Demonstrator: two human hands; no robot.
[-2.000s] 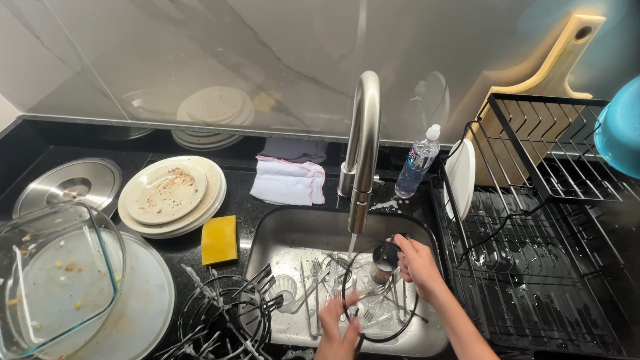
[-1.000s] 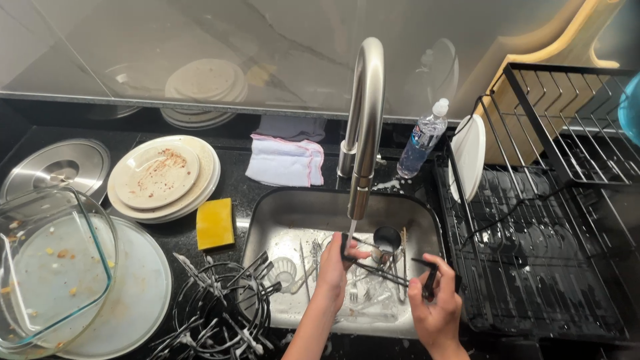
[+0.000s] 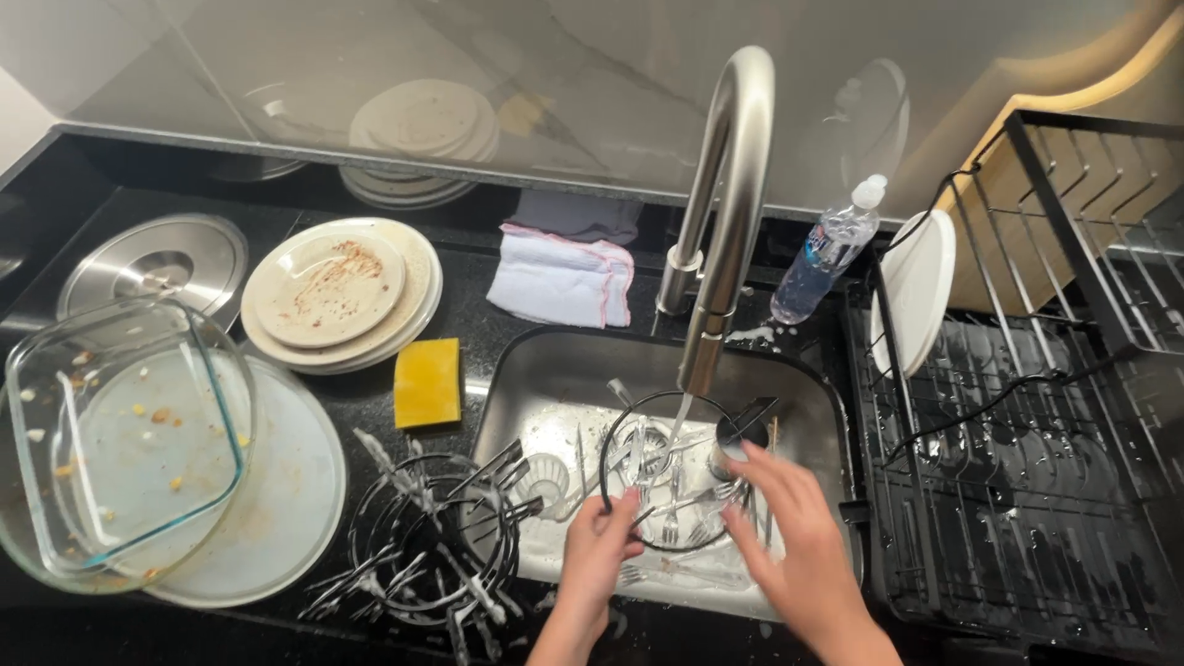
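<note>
A round black wire rack (image 3: 606, 444), probably a pan trivet, is held over the steel sink under a thin stream from the faucet (image 3: 740, 166). My left hand (image 3: 601, 546) pinches its lower left rim. Beside its right side is my right hand (image 3: 786, 536), fingers apart, near a dark cup (image 3: 737, 442); whether it touches the rack is unclear. Forks (image 3: 671, 527), other cutlery and a small ribbed glass dish (image 3: 541, 483) lie in the sink (image 3: 555, 351). Left of the sink, similar black racks (image 3: 435, 536) are piled with white suds on them.
A yellow sponge (image 3: 427, 383), stacked plates (image 3: 407, 333), a folded cloth (image 3: 560, 277), a metal lid (image 3: 199, 245), glass baking dishes (image 3: 120, 546) and a round glass plate (image 3: 305, 546) stand around. At right are a soap bottle (image 3: 823, 254) and a black dish rack (image 3: 925, 555) holding a white plate (image 3: 916, 296).
The rack in my hands has turned so that its round outline faces the camera. My right hand has moved from a closed hold on the rack to fingers apart.
</note>
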